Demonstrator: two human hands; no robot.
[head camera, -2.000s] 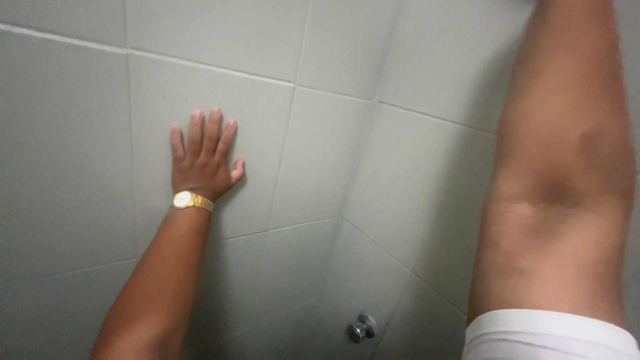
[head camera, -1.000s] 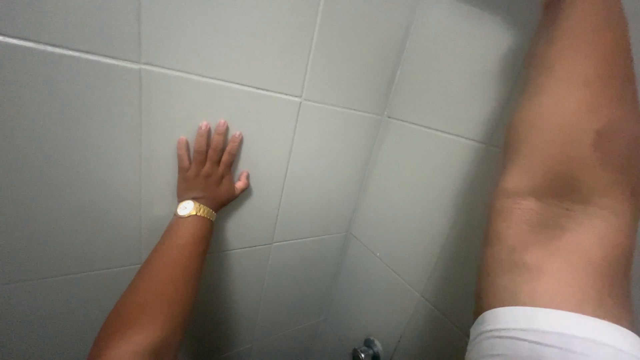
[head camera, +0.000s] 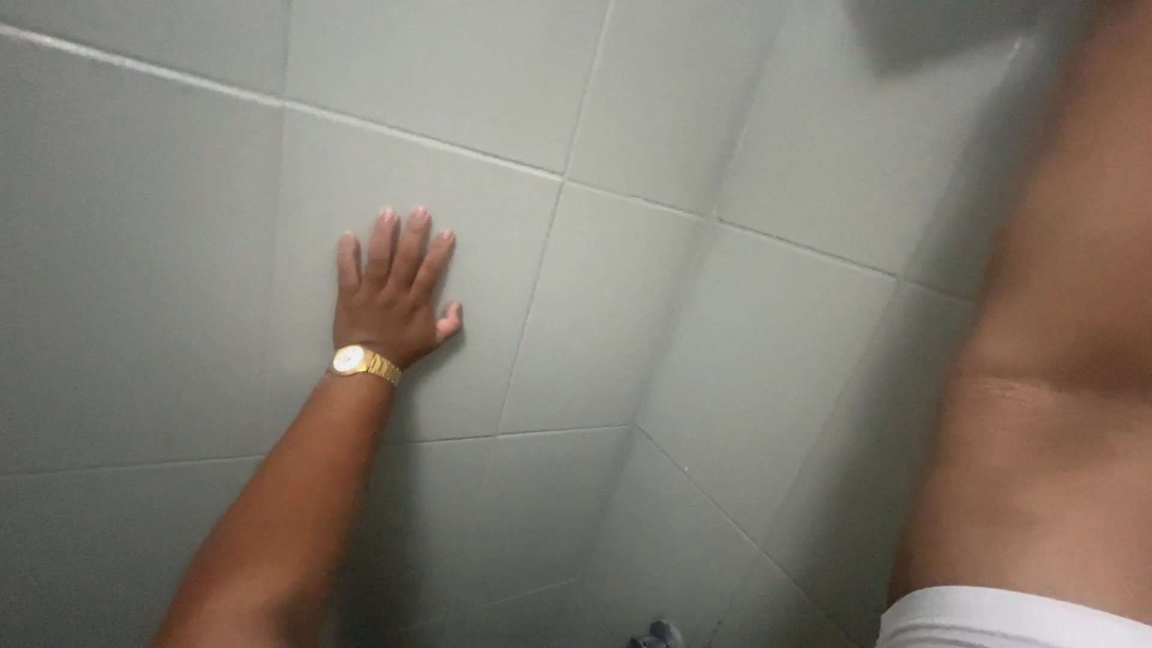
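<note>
My left hand (head camera: 389, 297) rests against the grey wall tiles (head camera: 504, 99), fingers apart and pointing up, with nothing held. A gold-coloured wristwatch with a pale dial (head camera: 349, 360) is on that wrist. On the right, my right arm reaches up out of a white sleeve (head camera: 1008, 616) and leaves the view at the top right corner. The right hand lies outside the frame, so what it holds or touches is hidden.
Two tiled walls meet at an inner corner (head camera: 675, 315) right of my left hand. Low in the view, a metal fitting (head camera: 660, 634), perhaps a tap or valve, sticks out by the right wall. Dark shadows fall on the tiles along my right arm.
The view has shifted so that the metal fitting sits lower and is partly cut off. My left hand stays flat on the same tile.
</note>
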